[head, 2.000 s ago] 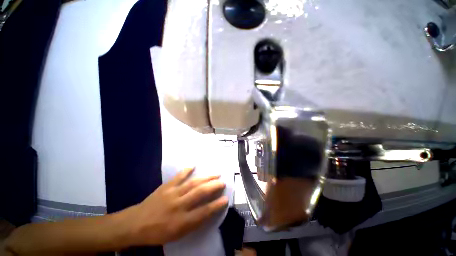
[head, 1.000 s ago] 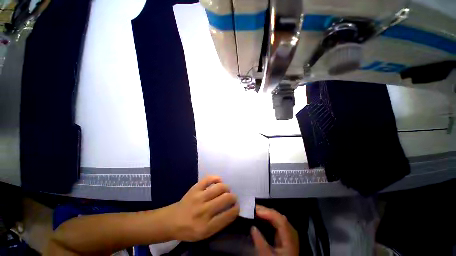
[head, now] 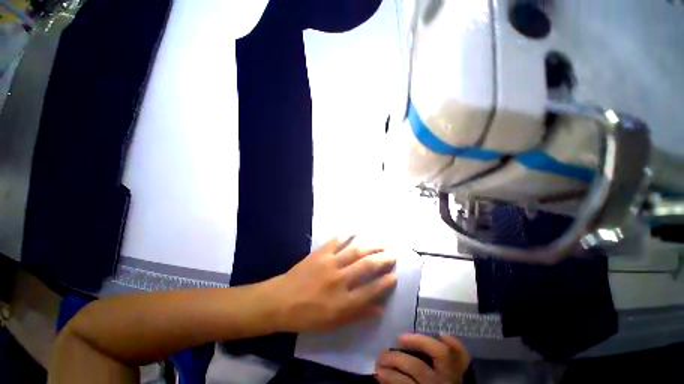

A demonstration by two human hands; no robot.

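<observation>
A long navy cut panel lies on the white table, curving right at its top. A white layer covers its right part and nearly blends into the table. My left hand lies flat on the white layer, fingers spread and pointing at the needle area. My right hand is at the table's near edge, fingers curled at the white layer's lower right corner; its fingertips are partly hidden. The white sewing machine head stands right of the panel, with a shiny metal loop guard in front. The needle is not clear.
A stack of long navy panels lies at the far left beside a grey surface. Dark folded pieces lie right of the needle area, partly behind the guard. A ruler strip runs along the near edge.
My left hand has moved up and right and flattened on the white layer, its fingers opening out. My right hand has shifted slightly right. The camera view has also shifted.
</observation>
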